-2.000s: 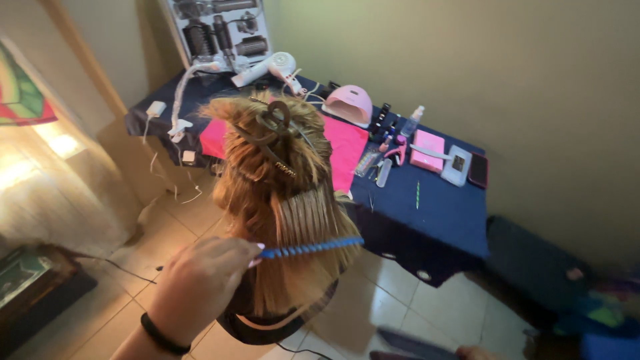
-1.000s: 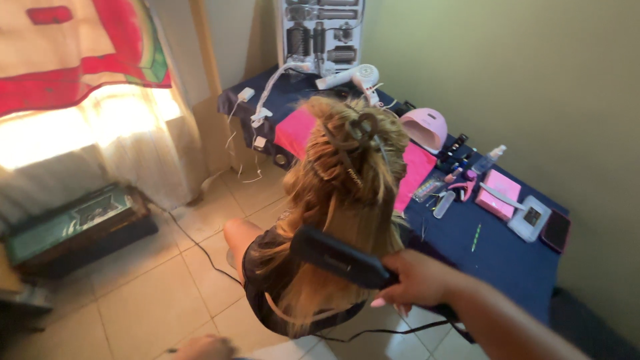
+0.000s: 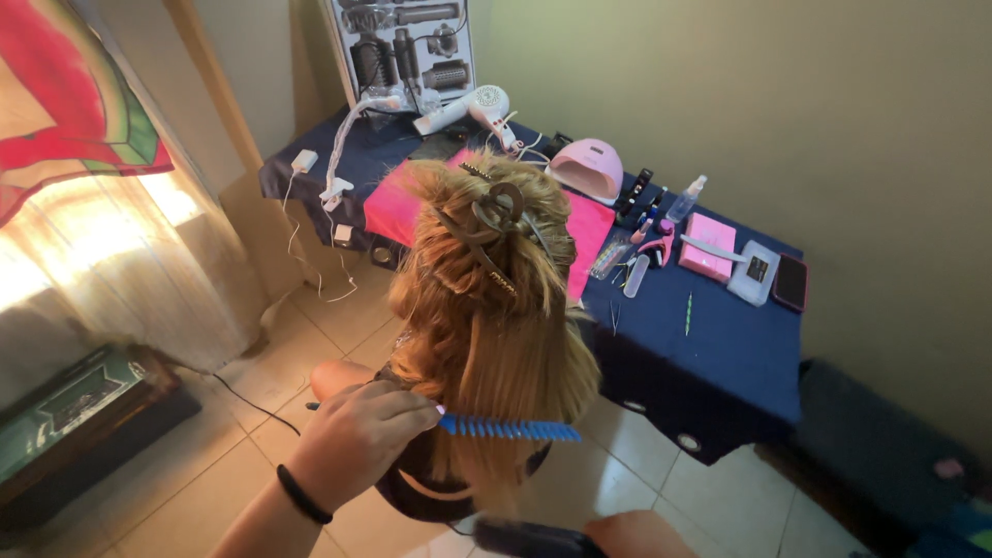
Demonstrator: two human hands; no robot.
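A seated person's long blond hair (image 3: pixel 511 364) hangs down the back, its upper part gathered in a brown claw clip (image 3: pixel 496 221). My left hand (image 3: pixel 372 434), with a black band at the wrist, grips a blue comb (image 3: pixel 515 429) that lies level across the lower lengths. At the bottom edge my right hand (image 3: pixel 632 535) is partly in view, around the end of a black hair straightener (image 3: pixel 535 540) just below the hair ends. Whether its plates are pressed together cannot be told.
A table with a dark blue cloth (image 3: pixel 728 364) stands beyond the person, bearing a white hair dryer (image 3: pixel 457 112), a pink nail lamp (image 3: pixel 590 167), a pink box (image 3: pixel 709 244) and a phone (image 3: pixel 790 283). A glass-topped cabinet (image 3: pixel 77 411) is at left; a cord runs over the floor tiles.
The straightener, across the hair a second ago, is now lower, by the hair ends. My left hand, low in the frame then, is back at the hair with the blue comb.
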